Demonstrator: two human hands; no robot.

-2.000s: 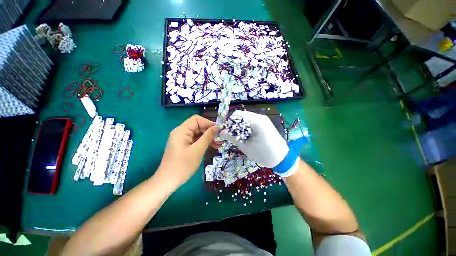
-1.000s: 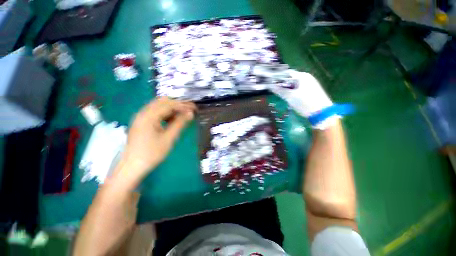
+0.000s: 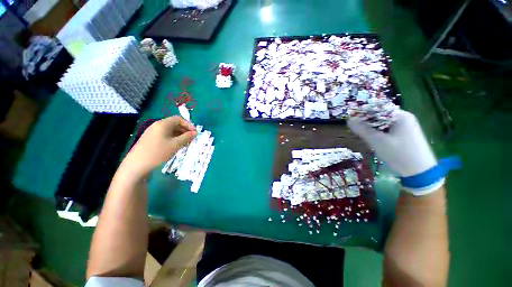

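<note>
My bare left hand (image 3: 160, 143) is over the upper left of the strip pile without visible wires (image 3: 197, 160), fingertips together beside a strip end; whether they grip it cannot be told. My gloved right hand (image 3: 396, 140), with a blue wrist band (image 3: 431, 175), is closed around a bunch of white-tipped wire leads (image 3: 377, 114) at the lower right corner of the black tray (image 3: 303, 119). Small white wired boards (image 3: 320, 75) fill the tray. A wired strip pile (image 3: 323, 182) lies on the brown mat (image 3: 292, 136), with red leads and white tips towards me.
Red rubber bands (image 3: 184, 94) and a small white piece (image 3: 184, 112) lie beyond my left fingers. A tied bundle (image 3: 225, 75) stands left of the tray. Large grey-white patterned blocks (image 3: 112, 75) and a long black object (image 3: 98, 157) are at left. Another dark tray (image 3: 191, 25) lies at the back.
My hands have parted: the left moved to the strip pile, the right moved right with its bunch to the tray's corner. The strip held between them is no longer there. The view has shifted left.
</note>
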